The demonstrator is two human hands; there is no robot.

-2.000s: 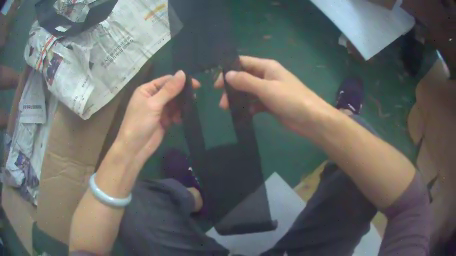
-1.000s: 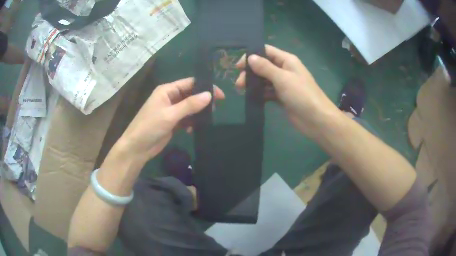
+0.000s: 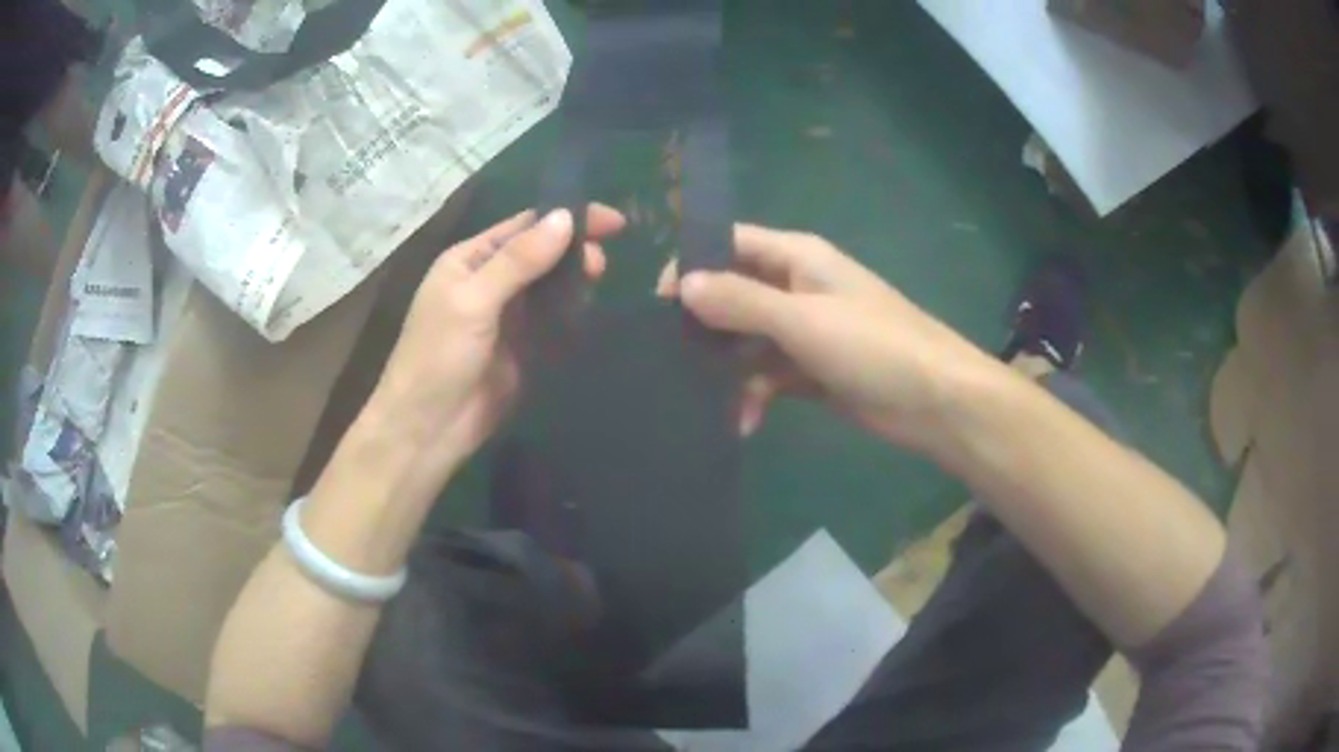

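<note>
A long, dark panel (image 3: 632, 441) hangs in front of me over my lap, blurred, its top end running out at the frame's upper edge. It has a rectangular window in its upper half, with green floor and small orange-brown bits showing through. My left hand (image 3: 507, 316) pinches the panel's left rim beside the window, thumb in front and fingertips showing in the window. My right hand (image 3: 793, 316) pinches the right rim a little lower, thumb on the front, other fingers partly hidden behind.
Newspaper (image 3: 353, 162) drapes over a brown carton (image 3: 220, 441) at left, with a curved black piece (image 3: 272, 62) on it. A white sheet (image 3: 1101, 103) lies upper right, with a brown box (image 3: 1138, 27). Another sheet (image 3: 822, 632) lies below my legs. Brown cardboard (image 3: 1248, 397) is at right.
The panel has tilted and its lower end now reaches closer to me. My left hand has moved up and left along the rim; my right hand has moved down and left.
</note>
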